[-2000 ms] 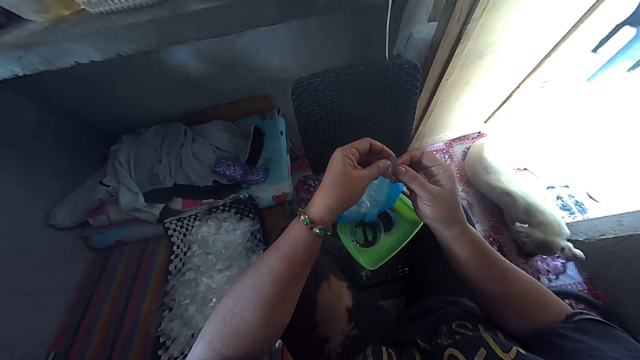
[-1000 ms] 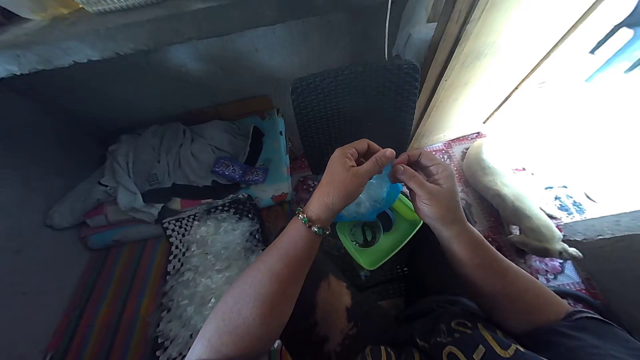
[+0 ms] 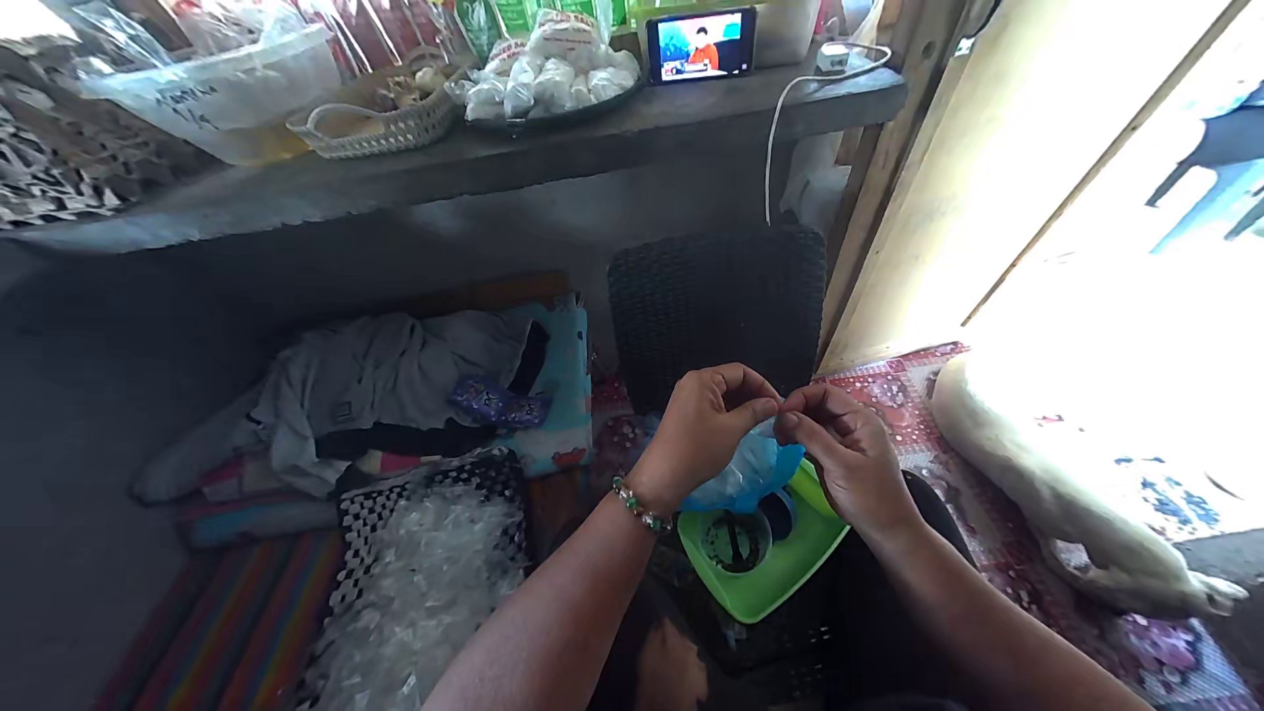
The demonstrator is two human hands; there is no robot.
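My left hand (image 3: 703,432), with a beaded bracelet at its wrist, and my right hand (image 3: 841,444) meet at the fingertips above a green plastic tray (image 3: 765,595). Thumbs and forefingers are pinched together; what lies between them is too small to tell, perhaps clear plastic. Just beneath the hands is a blue plastic bag (image 3: 750,476) with clear plastic in it, partly hidden by my left hand. A round clear container (image 3: 736,543) with something dark inside stands on the tray. To the left, a black-and-white woven basket (image 3: 353,553) holds a heap of small clear plastic pieces (image 3: 434,583).
A dark woven chair back (image 3: 718,306) stands ahead. Above it runs a ledge (image 3: 592,138) with a phone (image 3: 701,45), a plate of small filled bags (image 3: 553,84), a handled basket (image 3: 385,133) and a plastic tub (image 3: 222,94). A pale dog (image 3: 1047,494) lies at right. Folded clothes (image 3: 395,370) lie at left.
The view has tilted up, bringing the ledge and phone into sight. My hands stay together over the tray, with only small finger movements.
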